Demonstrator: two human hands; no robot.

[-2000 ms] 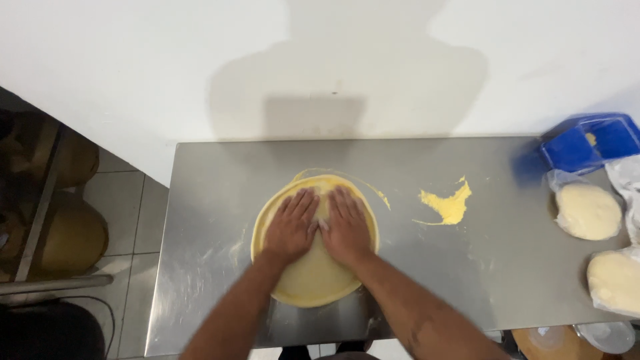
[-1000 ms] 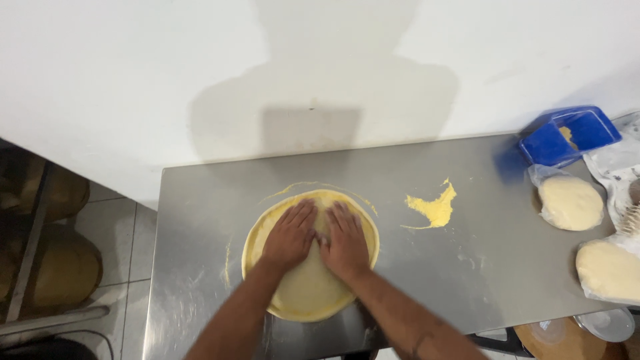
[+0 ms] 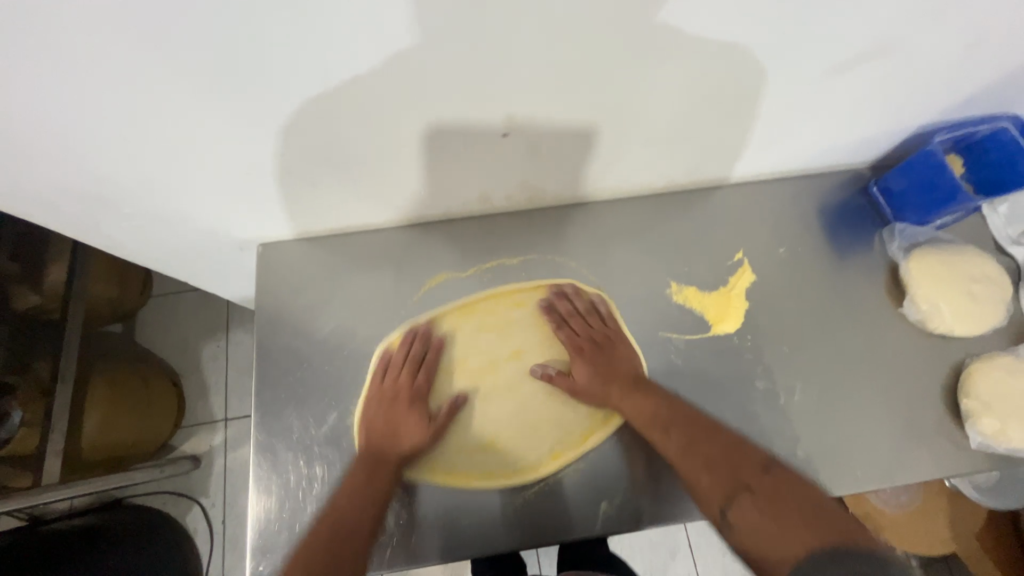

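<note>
A flat, pale yellow sheet of dough (image 3: 500,400) lies on the stainless steel table (image 3: 320,312), stretched wide into an oval with a slightly raised rim. My left hand (image 3: 404,400) rests palm down on its left part, fingers slightly spread. Over on the right part, my right hand (image 3: 588,348) presses flat, fingers pointing up and away and the thumb toward the middle. Neither hand grasps anything. Yellow flour or meal (image 3: 716,300) is smeared on the steel right of the dough, and a thin curved line of it runs behind the far rim.
A blue plastic container (image 3: 920,188) stands at the back right. Near it are two wrapped dough balls (image 3: 956,288) (image 3: 996,400). A white wall (image 3: 160,120) borders the table's far edge. Metal framing (image 3: 64,376) and a dark rounded object (image 3: 104,540) are at lower left.
My hands, close together at the dough's middle before, have moved apart to its left and right sides. The dough has gone from nearly round to a wider oval.
</note>
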